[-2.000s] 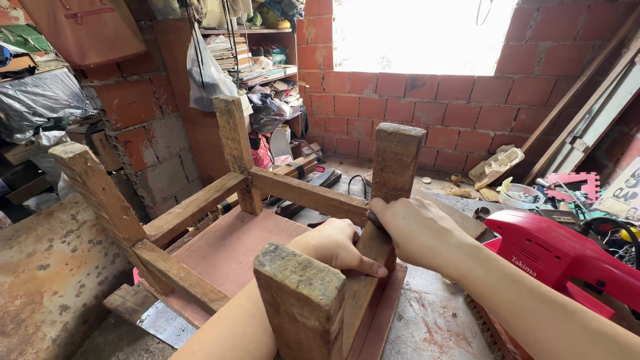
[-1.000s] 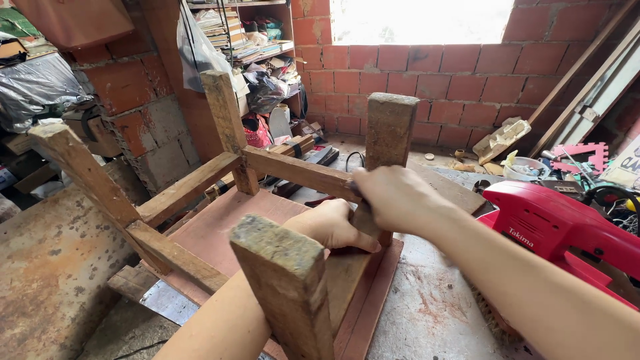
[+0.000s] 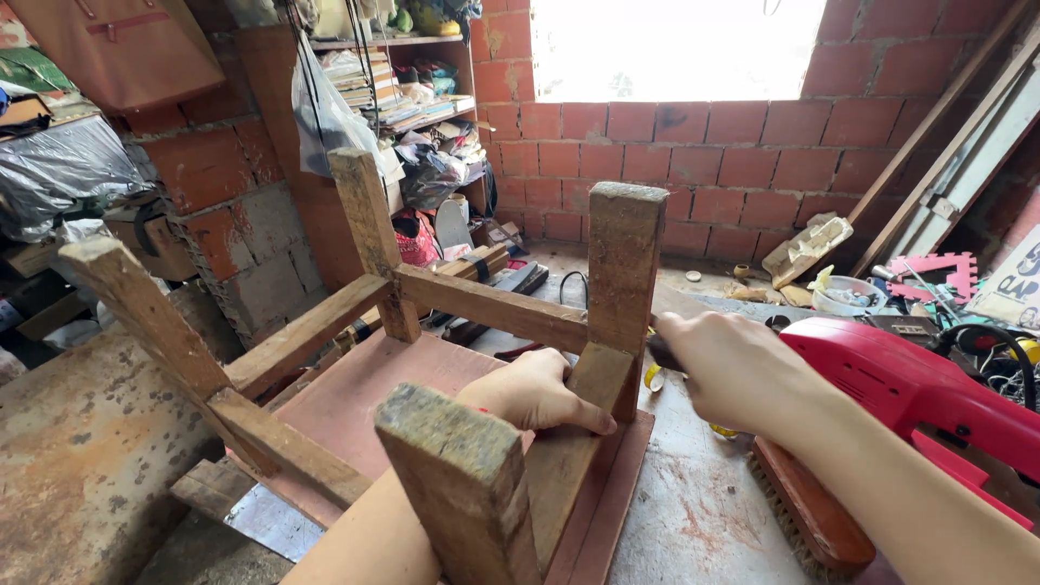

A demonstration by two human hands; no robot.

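A wooden stool [image 3: 496, 309] lies upside down on its reddish seat board, its legs pointing up. My left hand [image 3: 532, 394] grips the near-right crossbar [image 3: 605, 374] of the frame, thumb on top, beside the far right leg [image 3: 627, 260]. Just right of that leg, my right hand [image 3: 723, 366] is closed on a dark handle [image 3: 666, 353]; the rest of that tool is mostly hidden, so its kind cannot be told. A yellow strip, partly covered, shows beneath the right hand.
To the right are a red Makita-style power tool [image 3: 877, 366], a wooden-backed brush [image 3: 821, 512] and a plastic tub [image 3: 849, 296]. Boards lean on the brick wall [image 3: 731, 154]. Behind the stool stands a cluttered shelf [image 3: 422, 118]; a rusty metal sheet [image 3: 97, 431] is at left.
My right hand has moved from on top of the crossbar beside the far right leg to the outer right side of that leg. My left hand stays on the crossbar.
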